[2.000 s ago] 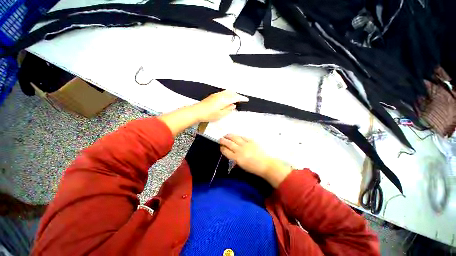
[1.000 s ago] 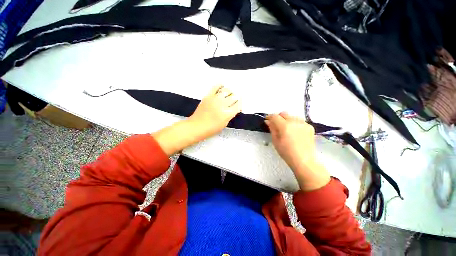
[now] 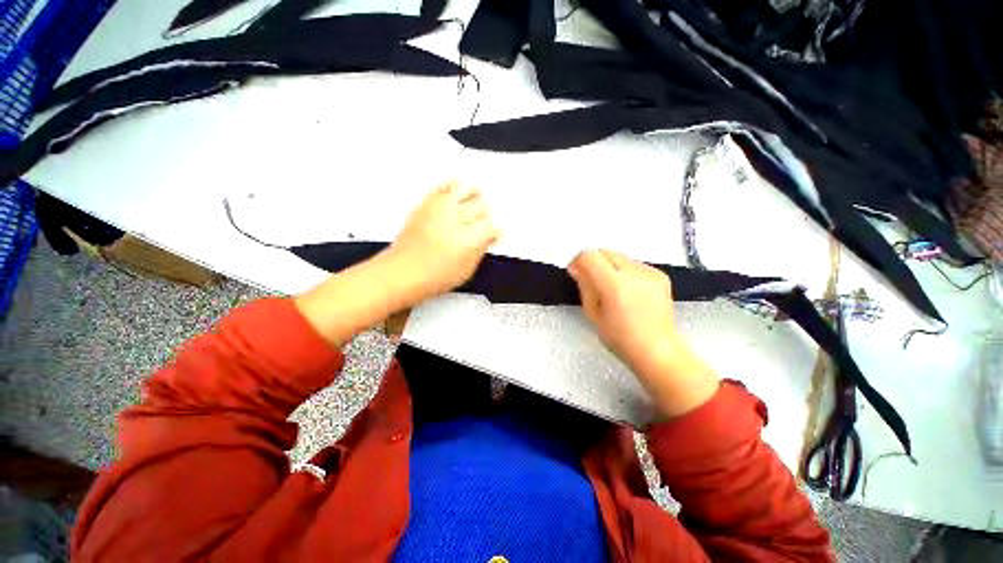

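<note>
A long black fabric band (image 3: 528, 279) lies along the near part of the white tabletop, with a thin thread tail curling from its left tip. A pale layer shows along its right part, where it turns down towards the shears. My left hand (image 3: 445, 244) rests on the band left of its middle, fingers bent at its upper edge. My right hand (image 3: 625, 295) holds the band's upper edge with thumb and fingers, a short way to the right. The fabric under both palms is hidden.
Shears (image 3: 835, 445) lie at the right beside a thin tan stick (image 3: 816, 401). A patterned strip (image 3: 691, 214) lies beyond the band. Other black bands (image 3: 330, 44) lie at far left, a dark heap (image 3: 858, 143) at far right. A blue crate (image 3: 20, 94) stands left.
From resting near the table edge, my right hand has moved up onto the band. My left hand has lately shifted slightly left. The band's left part now lies nearer the table edge.
</note>
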